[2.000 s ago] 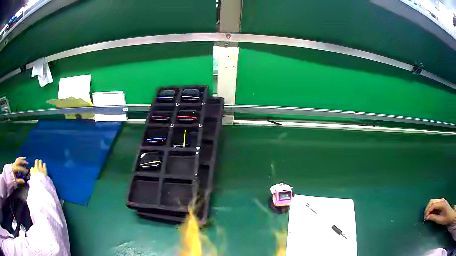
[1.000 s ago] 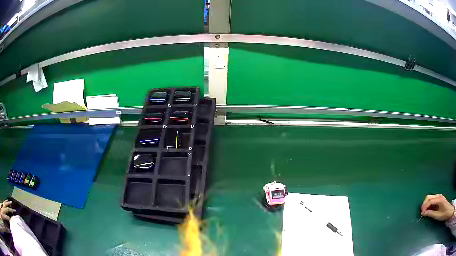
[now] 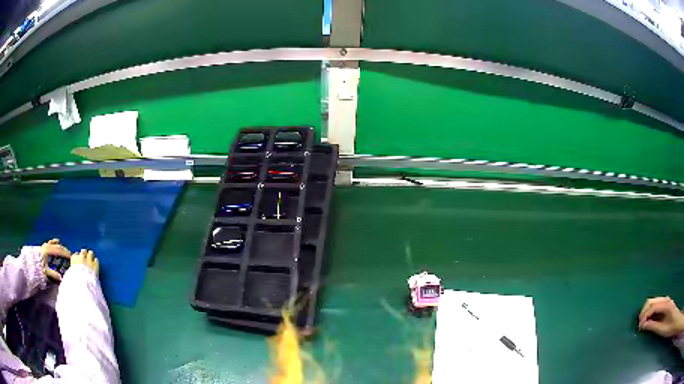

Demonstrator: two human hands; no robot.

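Neither of my hands can be made out. Blurred orange streaks show at the bottom edge, and I cannot tell what they are. Two stacked black compartment trays (image 3: 259, 255) lie lengthwise on the green bench, left of the middle. The upper tray's far pockets hold dark smartwatches (image 3: 228, 238) with thin blue, red or yellow lines; its nearest pockets are empty. The lower tray sticks out at the right. A small pink device (image 3: 426, 290) with a dark screen stands beside a white paper sheet (image 3: 486, 337). A thin pen (image 3: 470, 311) and a short dark marker (image 3: 511, 346) lie on the sheet.
At left, a person in a pale smock holds a small dark unit (image 3: 58, 263) at the near edge of a blue mat (image 3: 112, 225). Another person's hand (image 3: 661, 318) rests at the right edge. Cards (image 3: 166, 156) lean at the back rail beneath the green panel.
The view swung left, then back right. The left neighbour's hands, mostly out of view a second ago, are back over the mat's edge with a dark unit. The trays and pink device stay in place.
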